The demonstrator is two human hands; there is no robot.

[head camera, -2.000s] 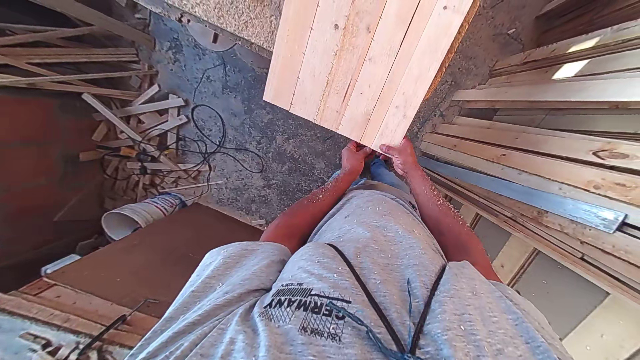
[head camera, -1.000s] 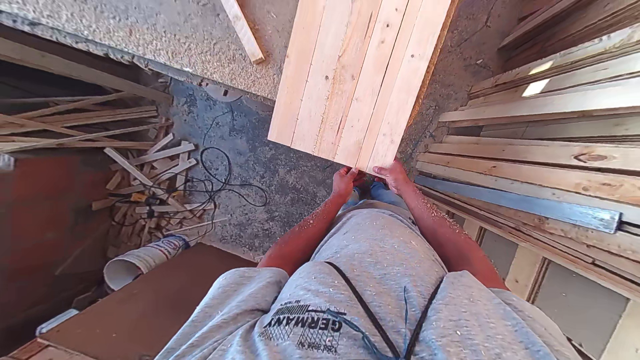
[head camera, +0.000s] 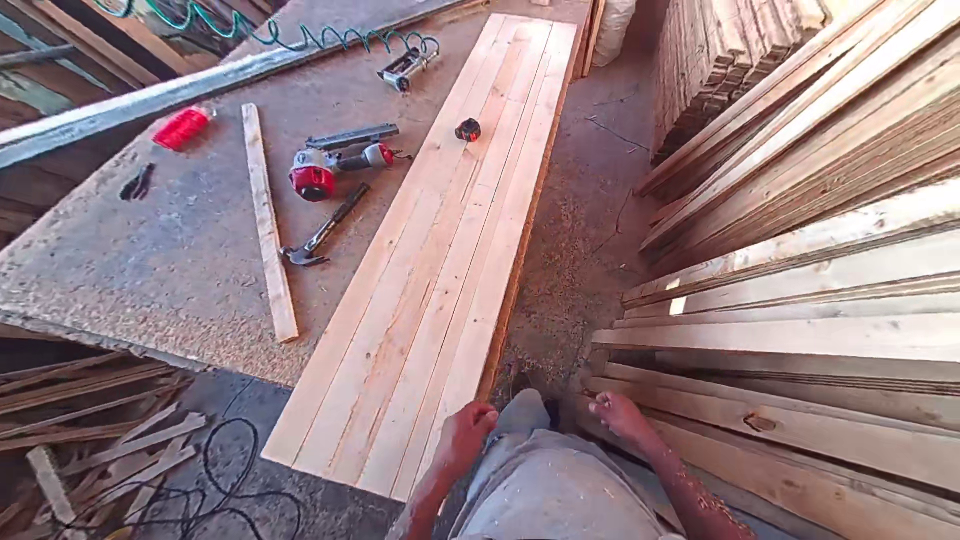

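A long panel of joined wooden boards (head camera: 442, 255) lies on the chipboard workbench (head camera: 180, 247), its near end jutting past the bench edge. My left hand (head camera: 466, 439) is curled beside the panel's right edge near that end; whether it touches the wood I cannot tell. My right hand (head camera: 616, 414) hangs in the air right of my body, fingers partly curled, nothing visible in it. On the panel sits a small black and orange tape measure (head camera: 468, 130). Left of it on the bench lie a red and grey nail gun (head camera: 330, 165), a claw hammer (head camera: 326, 229) and a narrow wooden strip (head camera: 268, 221).
Another air tool (head camera: 407, 69) joins a coiled green hose (head camera: 322, 34). A red spool (head camera: 181, 129) and pliers (head camera: 137, 182) lie at the bench's left. Stacked long boards (head camera: 787, 337) line my right side. Scrap wood (head camera: 127, 457) and a black cable (head camera: 247, 465) are on the floor at lower left.
Both hands have come away from the panel's end corner, where they were together; they are now apart. The view has shifted up along the bench, showing the tools.
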